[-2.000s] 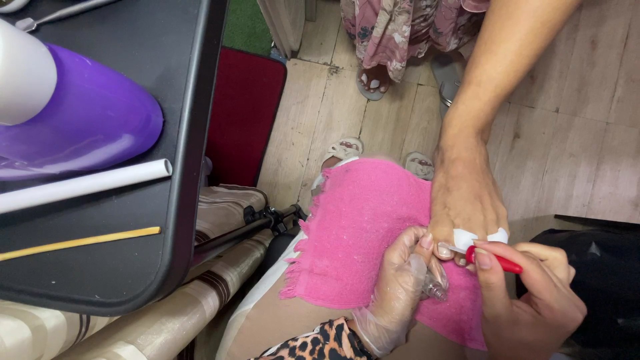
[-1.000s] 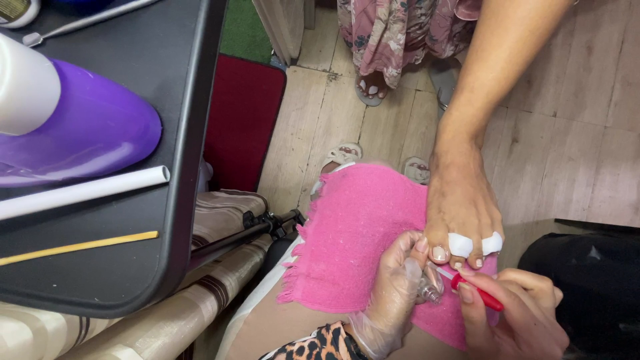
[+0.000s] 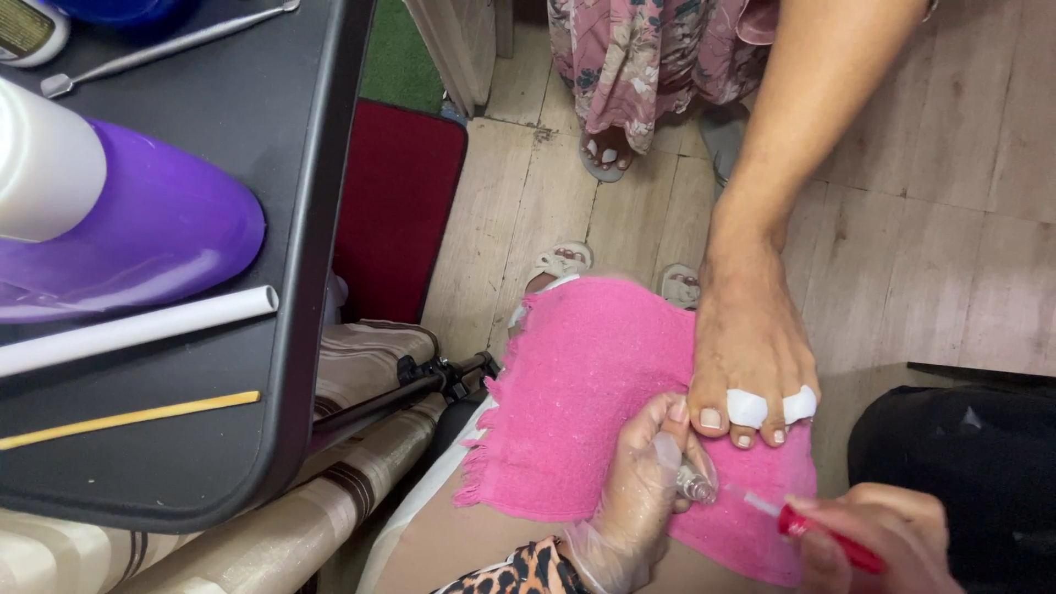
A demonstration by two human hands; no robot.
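My left hand (image 3: 639,487), in a clear thin glove with torn fingertips, holds a small glass nail polish bottle (image 3: 695,483) beside the big toe of another person's foot (image 3: 747,346). White padding (image 3: 747,408) sits between some of the toes, and the toenails look pale. The foot rests at the edge of a pink towel (image 3: 594,396) laid over my lap. Bare, my right hand (image 3: 879,528) grips the red cap of a nail polish brush (image 3: 829,540); its tip points left toward the bottle, apart from the toes.
On a black tray table (image 3: 301,247) at left lie a purple bottle (image 3: 165,214), a white tube (image 3: 140,330), a wooden stick (image 3: 132,419) and a metal cuticle pusher (image 3: 173,47). A black rounded object (image 3: 940,462) is at right. A black metal rod (image 3: 379,404) runs under the table.
My right hand has drawn the brush away from the toes, down and to the right. My left hand still holds the bottle near the big toe.
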